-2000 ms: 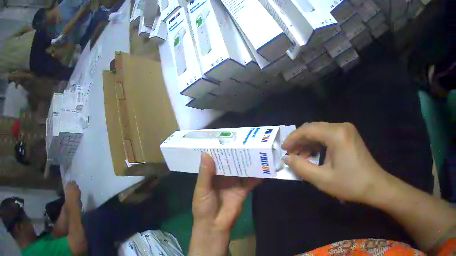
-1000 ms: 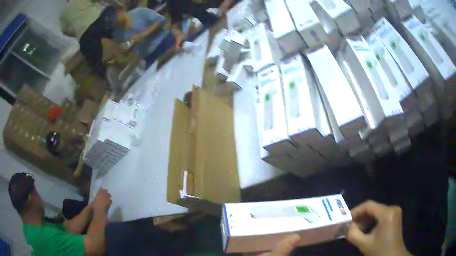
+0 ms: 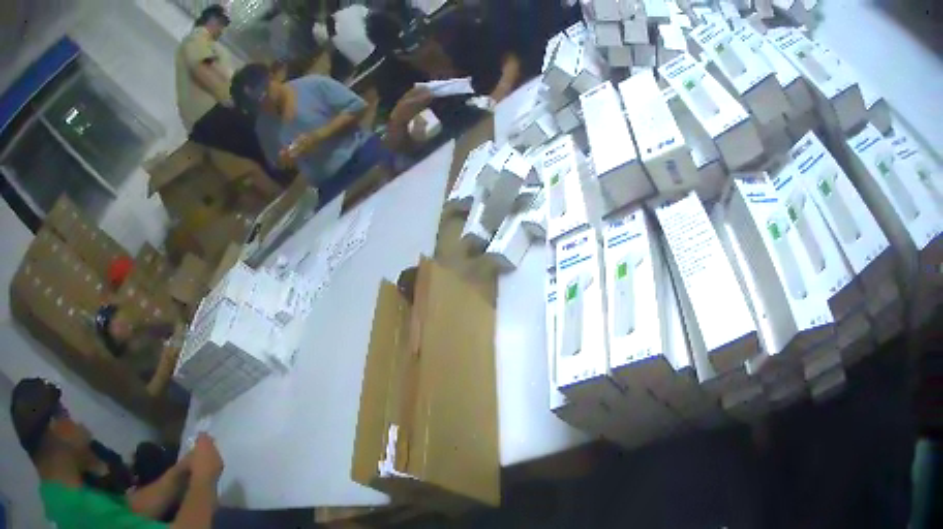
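No hand of mine and no held box shows in the head view now. Nearest in front of me, long white retail boxes with blue lettering and a green mark lie in stacked rows on the table, such as one box (image 3: pixel 633 291) at the near left of the stack. Their grey-looking ends face me. To their left, a long narrow brown open carton (image 3: pixel 451 382) stands at the table edge, with thin white pieces (image 3: pixel 392 452) inside its near end.
Small white cartons (image 3: pixel 504 196) lie heaped behind the brown carton. White boxes (image 3: pixel 230 336) are piled at the table's left side. A person in green (image 3: pixel 91 506) sits at lower left; others are at the far side. Brown cartons (image 3: pixel 78 300) stand at left.
The view has tilted up and shifted, so the table and stacks show more fully. Both my hands and the white box they held have dropped out of the picture at the bottom.
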